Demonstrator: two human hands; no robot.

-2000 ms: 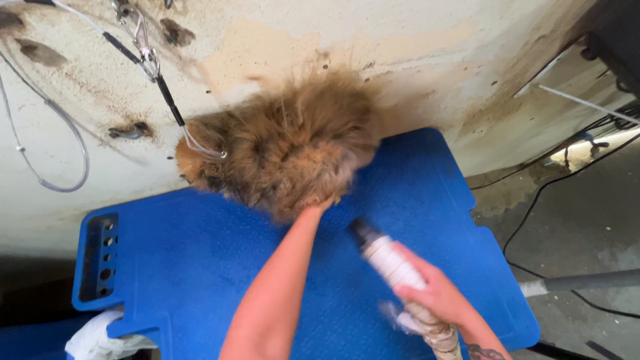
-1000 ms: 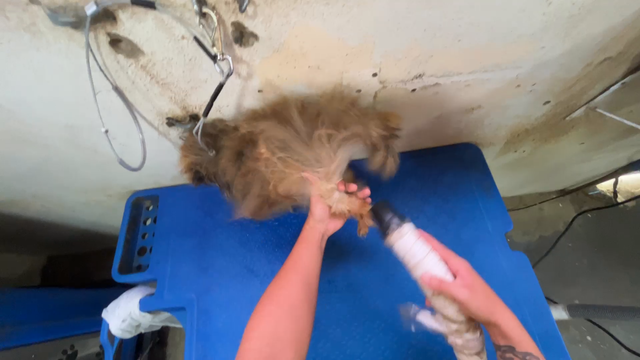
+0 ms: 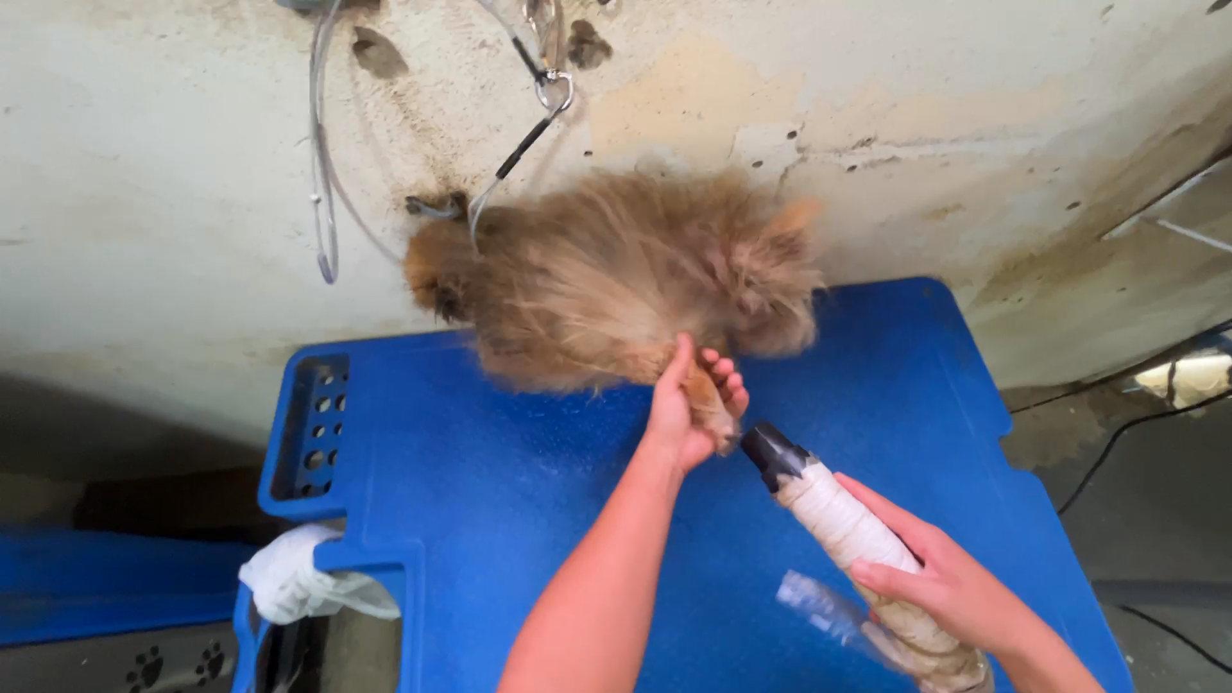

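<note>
A long-haired brown dog [image 3: 616, 279] stands on a blue plastic grooming table [image 3: 539, 481], its head to the left and its body along the wall. A thin cable grooming loop [image 3: 478, 207] runs from its neck up to a metal ring. My left hand [image 3: 695, 399] holds one of its legs [image 3: 710, 399], the paw pointing down toward me. My right hand [image 3: 914, 568] grips a dryer hose [image 3: 847, 520] wrapped in whitish tape. The hose's black nozzle [image 3: 773, 452] points at the paw, close beside it.
A stained pale wall [image 3: 866, 87] rises behind the dog. A looped clear cable [image 3: 322, 164] hangs at the upper left. White cloth or plastic [image 3: 298, 577] is at the table's left cutout. A clear plastic piece [image 3: 818, 606] lies by the hose. Black cables [image 3: 1107, 452] run at right.
My left hand, earlier at the dog's underside, now holds a leg outward. The nozzle has come near the paw. The dog's fur lies differently, and its rear is turned more toward the wall.
</note>
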